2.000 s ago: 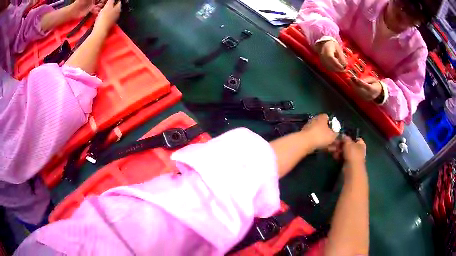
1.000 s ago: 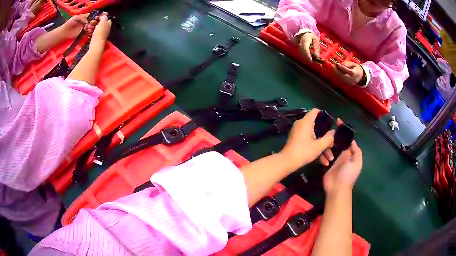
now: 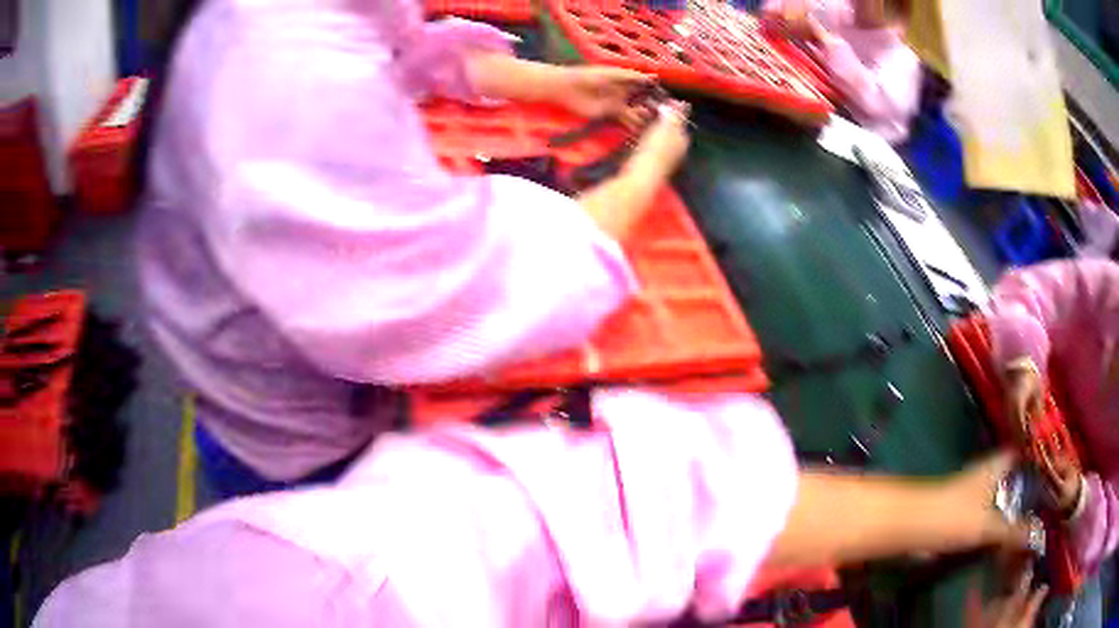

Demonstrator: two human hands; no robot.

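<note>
My left hand, blurred, is at the right side with its fingers closed around a dark smartwatch that has a bright patch on its face. A second small bright patch shows just below it, too blurred to tell whose fingers hold it. My right hand is just below, blurred and cut off by the bottom edge, so its grip is unclear. A red tray shows under my left sleeve with a black watch on it; the sleeve hides most of the tray.
A person in pink on my left works over a red tray, holding a small dark item. Another person in pink sits across the green bench at a red tray. Papers lie along the far edge. Red trays stand at far left.
The view has swung left, so my hands and the bench things now show farther right and lower. My right hand, earlier in full view holding a watch, is now mostly out of the picture.
</note>
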